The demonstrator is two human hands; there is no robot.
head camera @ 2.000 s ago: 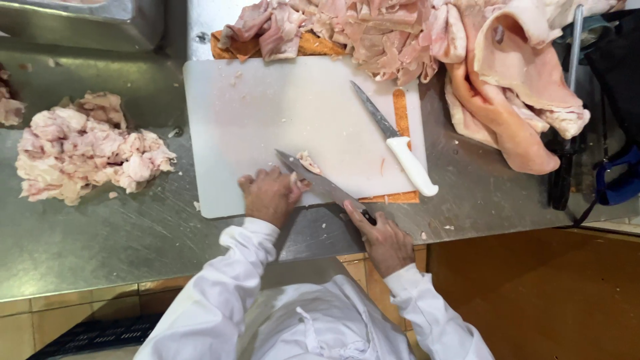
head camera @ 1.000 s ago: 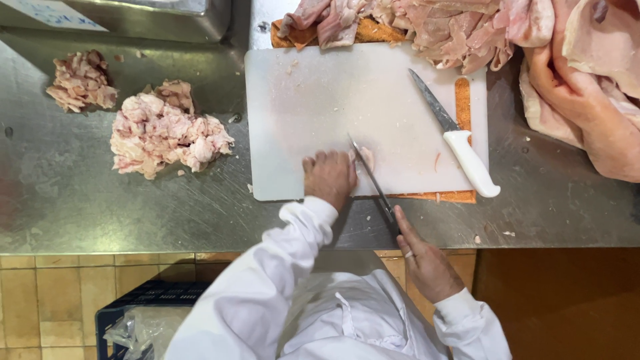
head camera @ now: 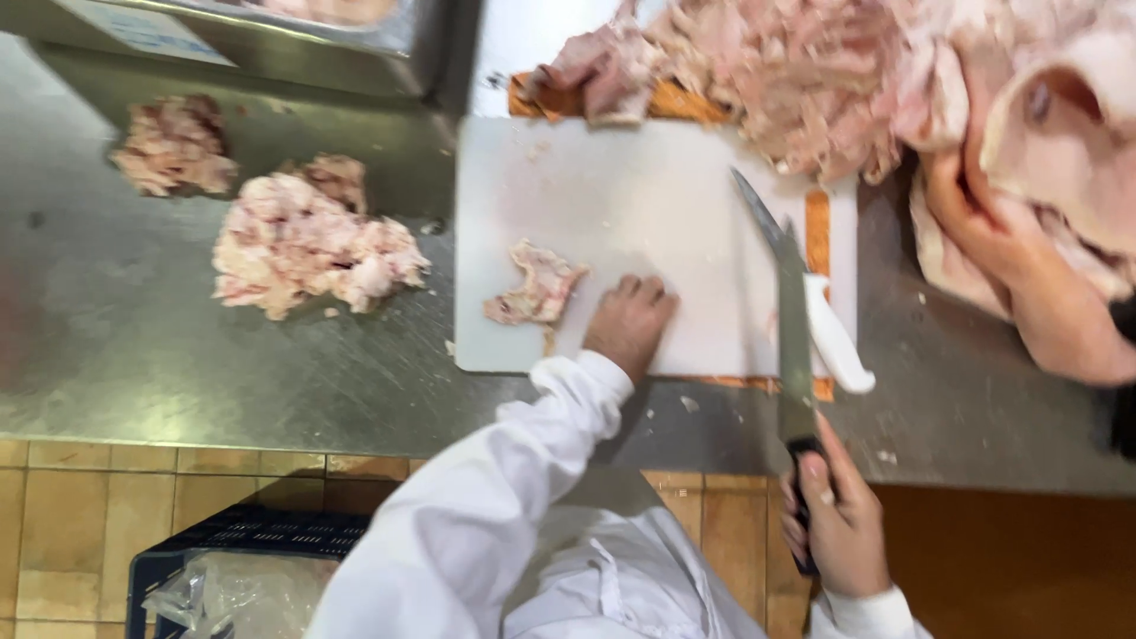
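My right hand (head camera: 834, 524) grips the black handle of a large knife (head camera: 795, 346), its blade upright in view and passing over a smaller white-handled knife (head camera: 836, 342). That smaller knife rests on the right part of a white cutting board (head camera: 497, 186). On the board's lower middle lies my left hand (head camera: 632, 319), palm down, with no object seen in it; what is under the palm is hidden. To its left, a ragged piece of pale meat or fat (head camera: 541, 284) lies on the board.
Two piles of trimmings, a larger pale one (head camera: 311, 248) and a smaller one (head camera: 176, 146), lie on the steel table (head camera: 106, 355). A metal tray (head camera: 390, 44) stands at the upper left. Stacked meat or skin (head camera: 808, 80) is beyond the board. A dark crate (head camera: 257, 532) is below.
The large knife has moved right, away from my left hand and over the white-handled knife. A ragged piece now lies at the board's left, where none lay before.
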